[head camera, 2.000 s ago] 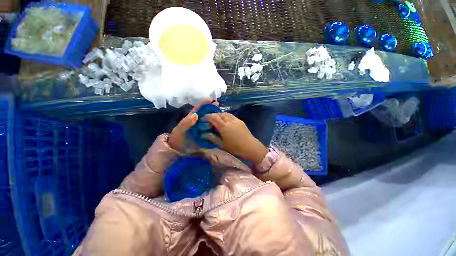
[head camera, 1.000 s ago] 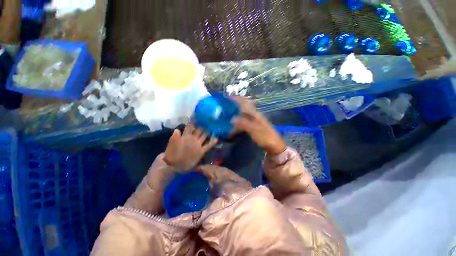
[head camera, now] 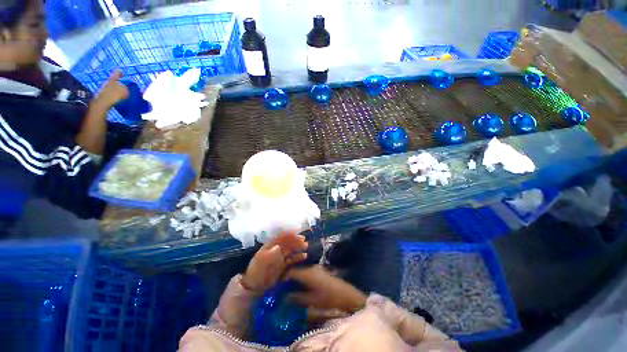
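Note:
A shiny blue cup (head camera: 275,323) rests in my lap, cut off low in the frame and partly covered by my hands. My left hand (head camera: 273,261) is raised above it, fingers apart, with nothing visible in it. My right hand (head camera: 326,290) is blurred over the cup's right side; whether it touches the cup is unclear. A blue dome (head camera: 393,139) stands on the near side of the mesh belt (head camera: 265,134). The round tub with pale yellow content (head camera: 271,175) stands on white cloth (head camera: 275,216) at the bench edge. White pieces (head camera: 199,210) lie left of it.
Several blue domes (head camera: 452,133) stand in two rows on the belt. Two dark bottles (head camera: 318,51) stand on its far edge. A shallow blue tray (head camera: 180,182) is at left, with a person (head camera: 41,130) beyond it. Blue crates flank me, left (head camera: 86,292) and lower right (head camera: 505,289).
The blue dome has left my hands, and one more now stands on the belt's near row. My hands are back over my lap. The view has tilted up, showing the far belt edge and the person.

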